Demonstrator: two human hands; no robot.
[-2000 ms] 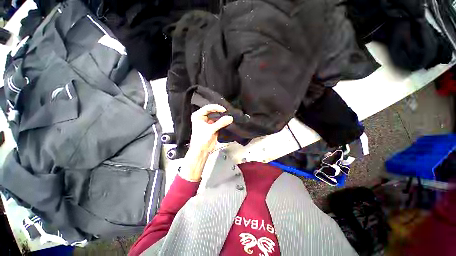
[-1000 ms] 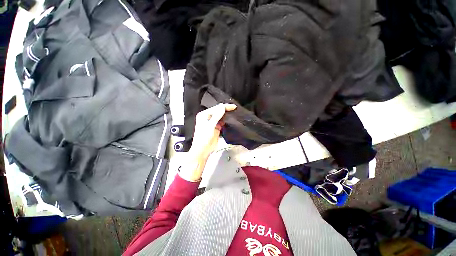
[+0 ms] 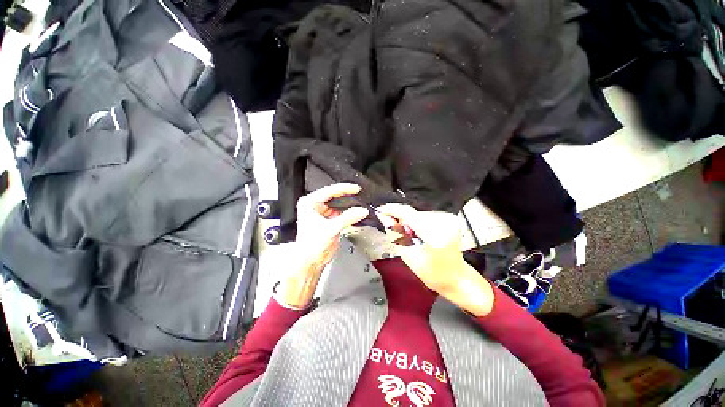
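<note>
A black garment [image 3: 445, 111] with specks of lint lies bunched on the table in front of me. My left hand [image 3: 322, 230] pinches a fold of its near edge between thumb and fingers. My right hand [image 3: 429, 246] is at the same edge, close to the left fingertips, with its fingers curled. A small reddish thing [image 3: 409, 232] shows in the right hand, possibly snips; it is too small to tell. No needle or thread can be made out.
A grey garment with white piping [image 3: 143, 175] lies at left. Two black spools [image 3: 270, 221] stand beside the work. Dark clothes [image 3: 660, 71] lie at the back right of the white table [image 3: 636, 171]. Black-and-white cords [image 3: 525, 278] hang at the edge. A blue crate or stool [image 3: 668, 274] is at right.
My right hand has come into view and moved to the garment edge beside my left hand. My left hand still pinches the fold. The view has shifted slightly.
</note>
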